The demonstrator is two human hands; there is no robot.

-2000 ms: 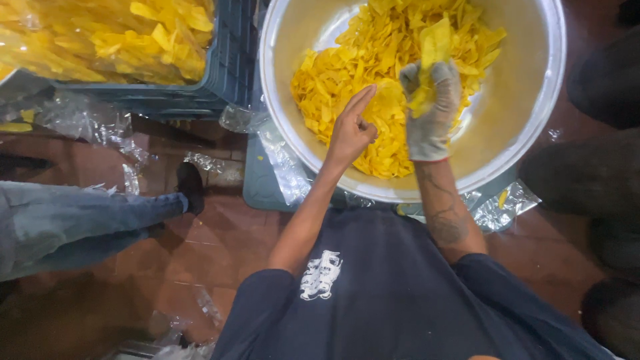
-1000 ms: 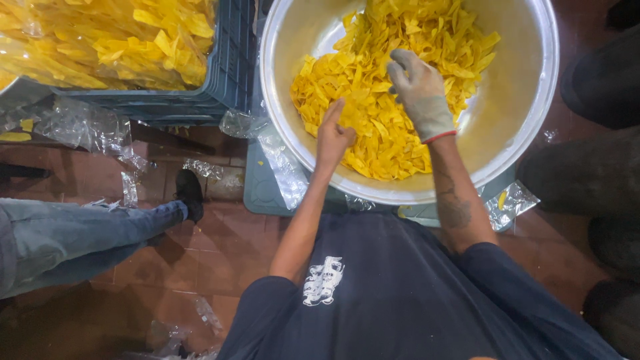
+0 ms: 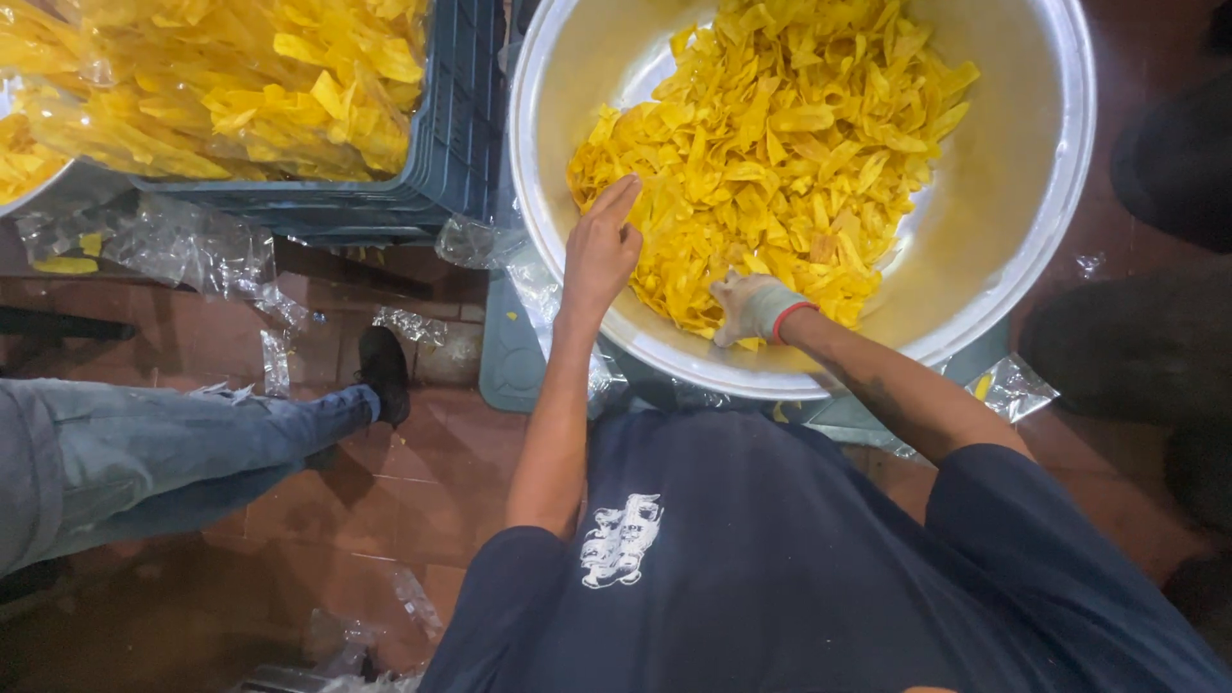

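Observation:
A large round metal basin holds a heap of thin yellow chips, perhaps plantain. Over the basin's left rim reaches my bare left hand, its fingers pointing up beside the chips; whether it holds a thin clear bag there cannot be made out. My right hand, in a pale glove with a red cuff, touches the chips at the near side of the basin. Its fingertips are partly hidden, and I cannot tell whether chips are in them.
Bagged yellow chips fill a blue-grey plastic crate at upper left. Clear plastic scraps lie below it. A person's leg in torn jeans extends from the left over the tiled floor. Dark rounded shapes line the right edge.
Two seconds ago my gloved hand held a few chips above the heap; a second ago it was over the heap without them. It has since moved down to the basin's near side.

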